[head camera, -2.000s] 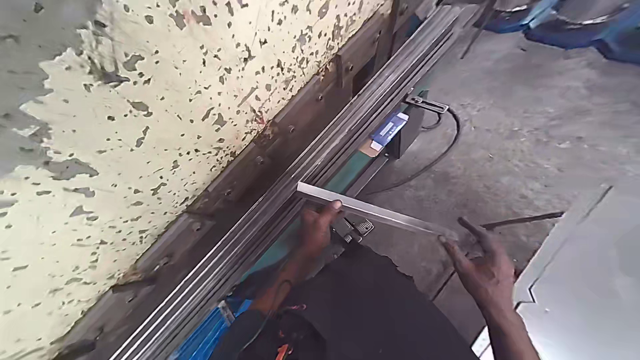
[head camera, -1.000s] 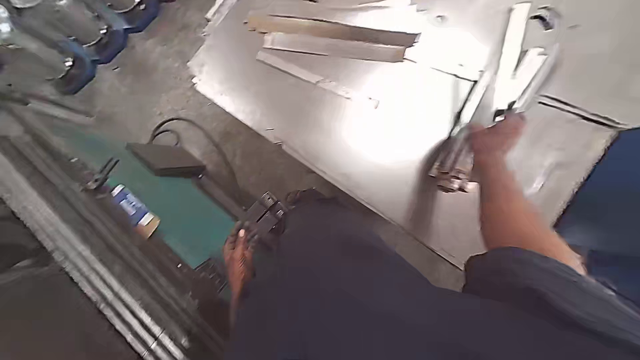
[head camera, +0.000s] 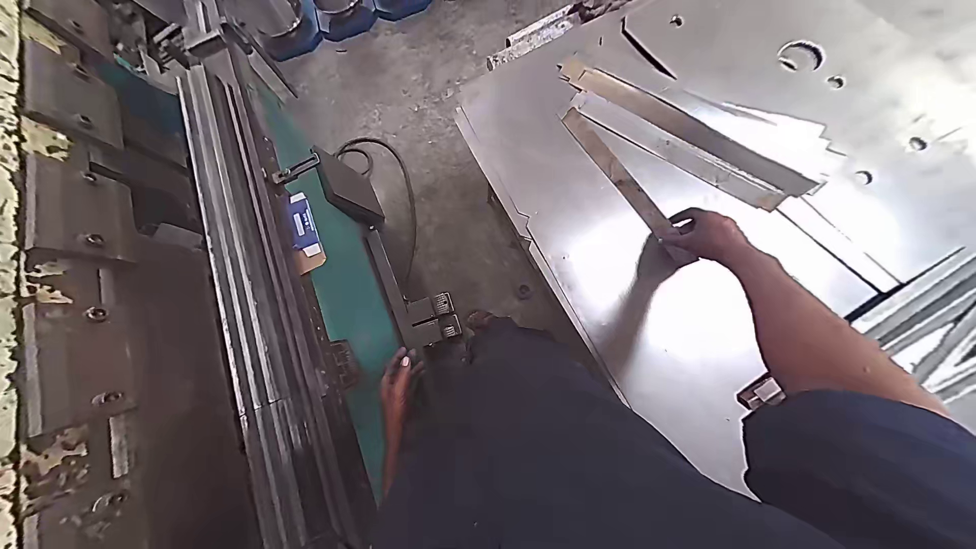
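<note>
My right hand (head camera: 705, 235) grips the near end of a narrow metal strip (head camera: 614, 171), which lies slanting over a large sheet of metal (head camera: 518, 137). Two wider metal strips, one (head camera: 686, 126) beside the other (head camera: 671, 152), lie on the sheet just beyond it. My left hand (head camera: 402, 374) is low at the green bed of a machine (head camera: 343, 282), near a black bracket (head camera: 393, 286); its fingers are partly bent, and whether they touch anything is unclear.
Long steel die rails (head camera: 244, 305) run along the machine at left, next to bolted clamp plates (head camera: 80, 206). A blue and white box (head camera: 303, 223) sits on the green bed. A black cable (head camera: 412, 198) curves over the floor. More metal strips (head camera: 930, 313) lie at the right edge.
Two seconds ago both hands held a strip at the machine. One second ago my right hand was at a bundle of strips on the sheet; now it grips a single strip. The view has swung widely.
</note>
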